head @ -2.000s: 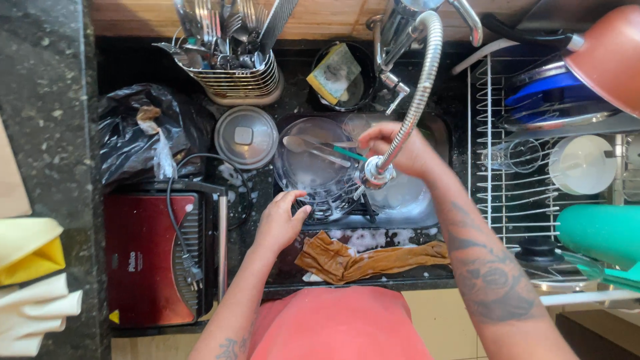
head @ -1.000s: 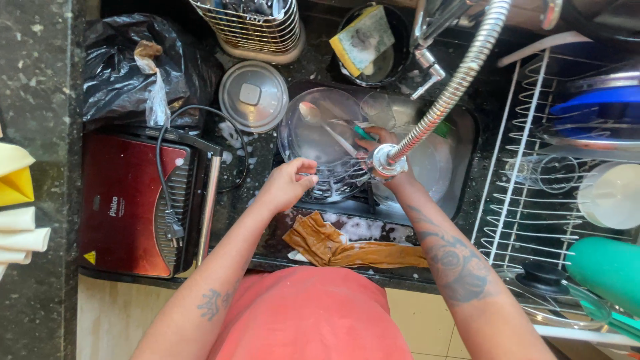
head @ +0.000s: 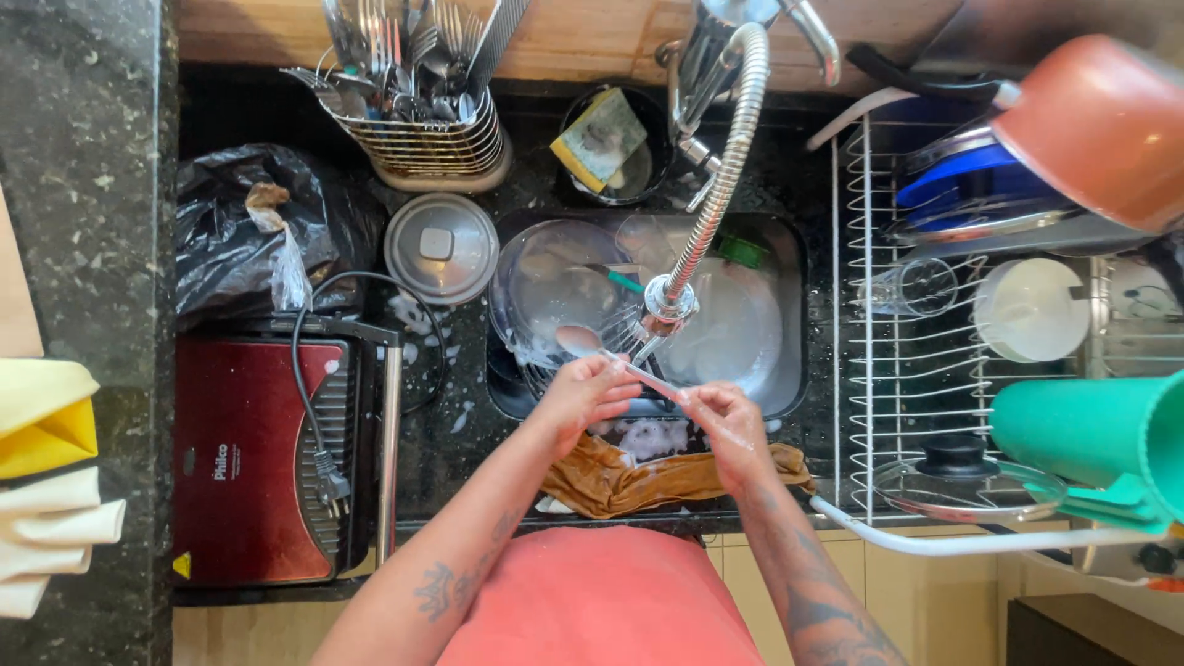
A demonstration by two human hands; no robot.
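Note:
Over the front of the metal sink (head: 791, 370), my right hand (head: 731, 425) pinches the handle end of a long spoon (head: 578, 340). My left hand (head: 587, 398) holds the same handle nearer the bowl, which points left. Water from the spray head (head: 670, 303) on a flexible metal hose falls close to the handle. Below lie a clear round bowl (head: 555, 277), a whitish dish (head: 726, 324), a utensil with a green handle (head: 622, 277) and a green item (head: 743, 252). A wet brown cloth (head: 638, 476) lies bunched along the sink's front edge, beside suds.
Left of the sink are a lidded container (head: 441, 248), a black plastic bag (head: 277, 231) and a red grill (head: 250, 462) with its cord. Behind stand a cutlery basket (head: 425, 148) and a sponge (head: 601, 139) in a black bowl. A white wire dish rack (head: 867, 370) stands right.
My right hand has come from behind the spray head to the sink's front. The spoon, seen lying over the clear bowl earlier, is now held in both hands.

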